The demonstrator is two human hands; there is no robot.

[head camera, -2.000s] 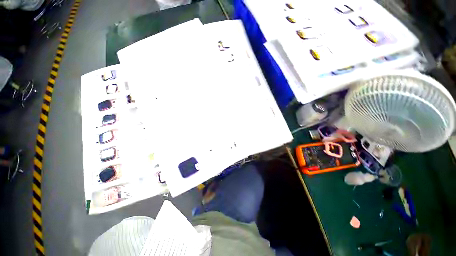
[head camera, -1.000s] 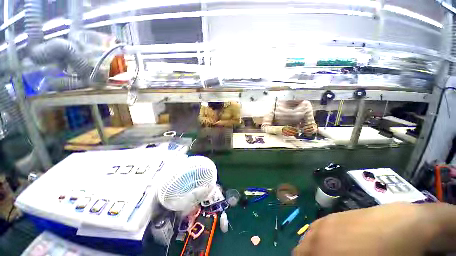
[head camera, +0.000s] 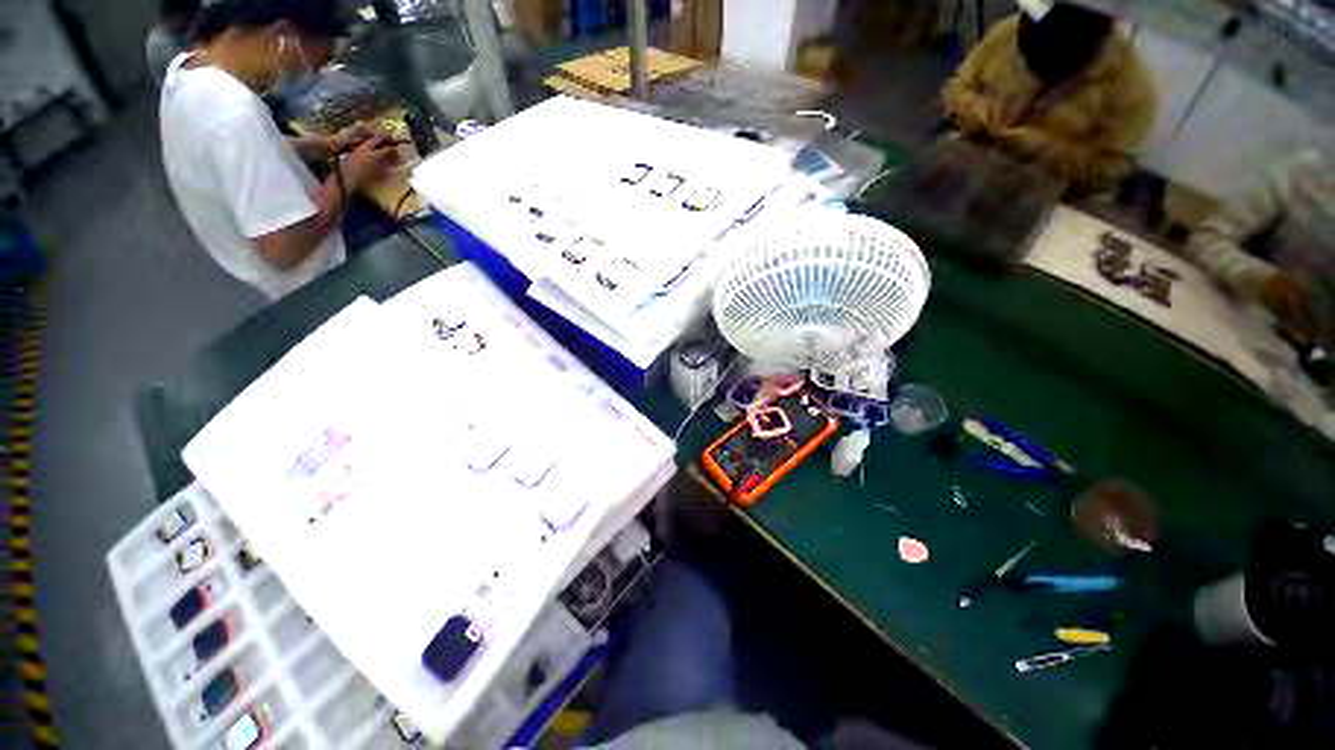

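Note:
Neither of my hands shows in the head view. A large white foam tray (head camera: 395, 484) lies nearest in front of me at the left, on other trays. A dark rounded square unit (head camera: 453, 646) sits near its front corner. Thin frames and small parts lie elsewhere on it. Below it at the left, another white tray (head camera: 135, 550) holds dark units and open outlines in rows. A further stack of white trays (head camera: 615, 191) stands behind on a blue base, with several small frames on top.
A white fan (head camera: 821, 293) stands beside an orange-edged multimeter (head camera: 767, 448) with a pink frame on it. Blue-handled pliers (head camera: 1013, 447), a blue tool (head camera: 1070, 582), a yellow-handled tool (head camera: 1083, 636) and a pink scrap (head camera: 912, 550) lie on the green bench. People sit across and at the back left.
The view has swung left and down from the bench and shelving back towards the tray stacks. The hand seen at the lower right one second ago is out of the picture.

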